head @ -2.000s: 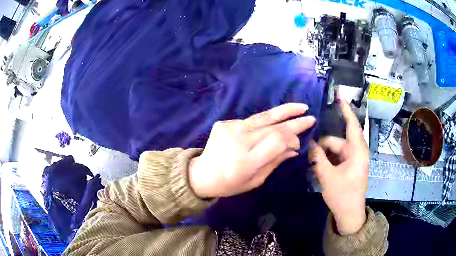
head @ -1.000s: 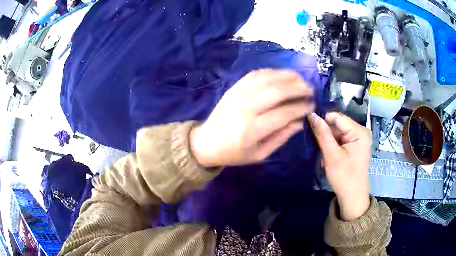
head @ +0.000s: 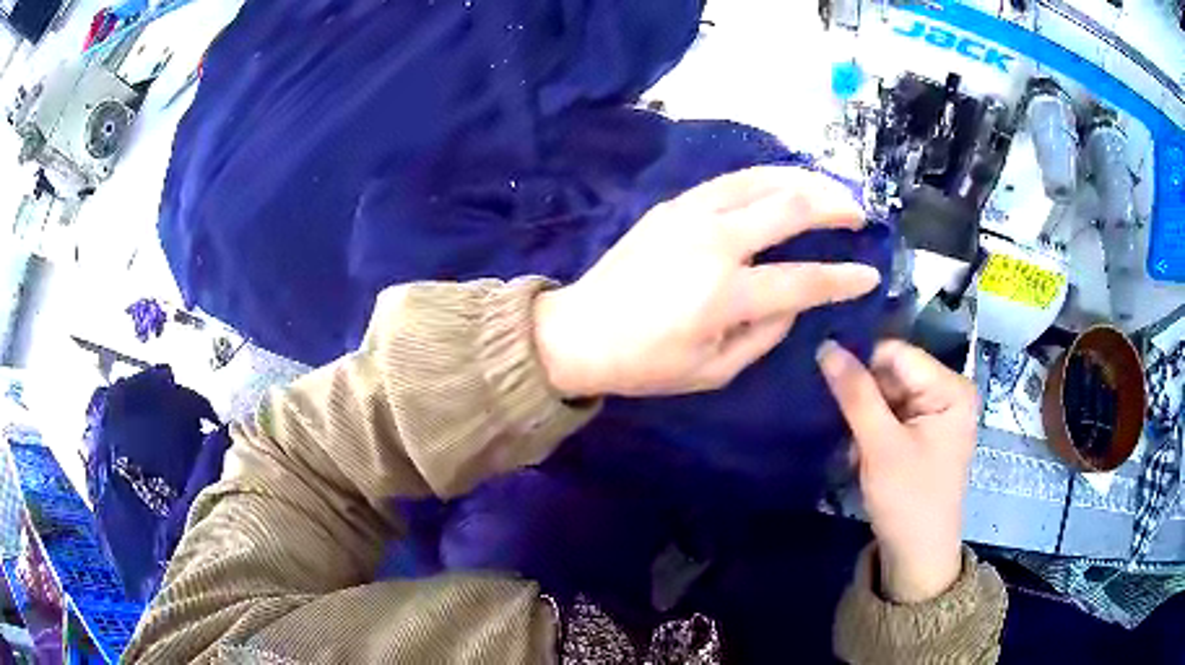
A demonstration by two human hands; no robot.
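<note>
A large navy garment piece [head: 429, 169] spreads over the white table and down over my lap. Its right edge lies beside the dark metal needle area of the sewing machine [head: 938, 143], which has blue "JACK" lettering. My left hand [head: 708, 286] lies palm down on the cloth near the needle area, its fingers spread and pointing right. My right hand [head: 910, 416] is lower right of it, with thumb and forefinger pinching the garment's edge. The exact needle point is hard to make out.
A brown round container [head: 1095, 400] with dark items stands at the right, below a yellow sticker [head: 1021, 279]. Checked cloth [head: 1159, 455] lies at the far right. A dark navy bundle [head: 150, 455] and blue crates [head: 65, 520] are at lower left. Another machine [head: 104, 130] is at far left.
The view has shifted slightly. My left hand has come down onto the cloth with its fingers parted, nearer the needle area. My right hand has stayed pinched at the cloth's edge since one second ago.
</note>
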